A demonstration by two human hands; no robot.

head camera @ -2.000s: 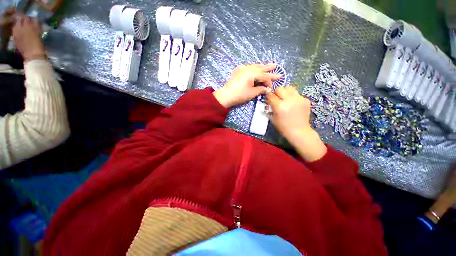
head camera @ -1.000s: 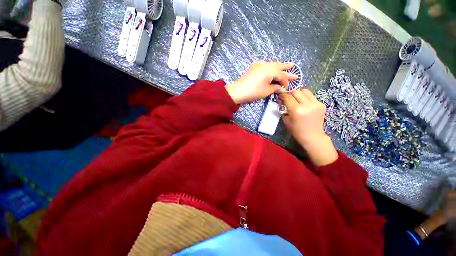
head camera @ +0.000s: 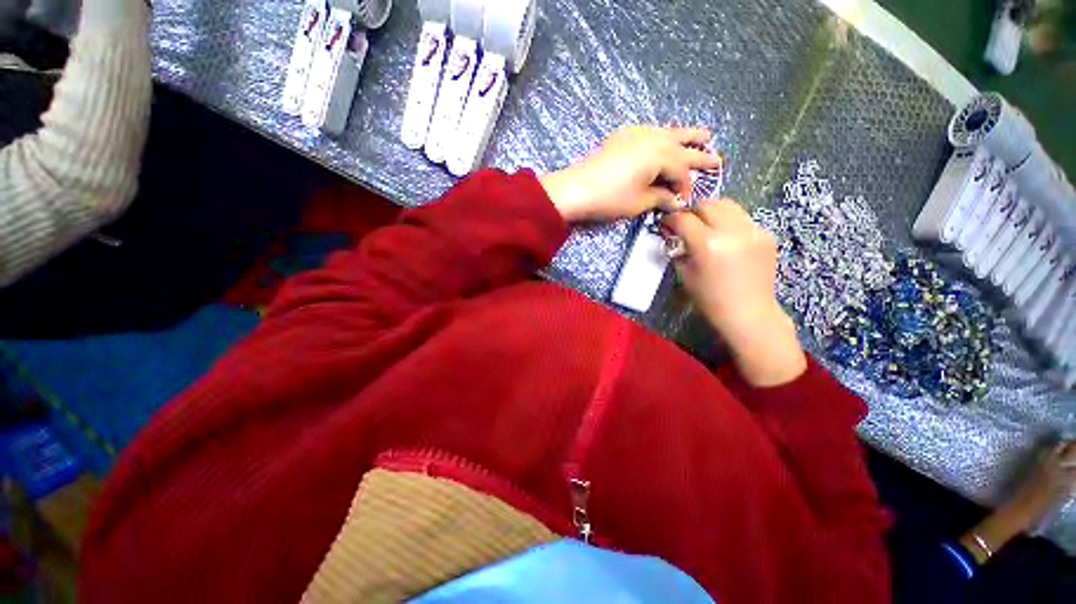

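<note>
A white handheld fan (head camera: pixel 641 269) lies grille up on the bubble wrap in front of me, its handle towards my body. My left hand (head camera: pixel 637 174) lies over the fan head, covering much of the grille. My right hand (head camera: pixel 722 250) is at the neck, just below the head, with its fingertips close to the left ones. A small pale part (head camera: pixel 675 245) shows at the right fingers. What the fingertips pinch is too small and covered to tell.
A heap of small pale parts (head camera: pixel 826 242) and a heap of dark blue parts (head camera: pixel 926 325) lie to the right. Stacked fans stand in rows at the left (head camera: pixel 454 106) and right (head camera: pixel 1003 218). A neighbour's sleeve (head camera: pixel 89 153) is at left, another person's arm (head camera: pixel 1015 507) at lower right.
The view has shifted, so the left fans sit higher in the picture. My left hand lies further over the grille. Both hands remain at the fan's neck. A white item has come further into view at top right.
</note>
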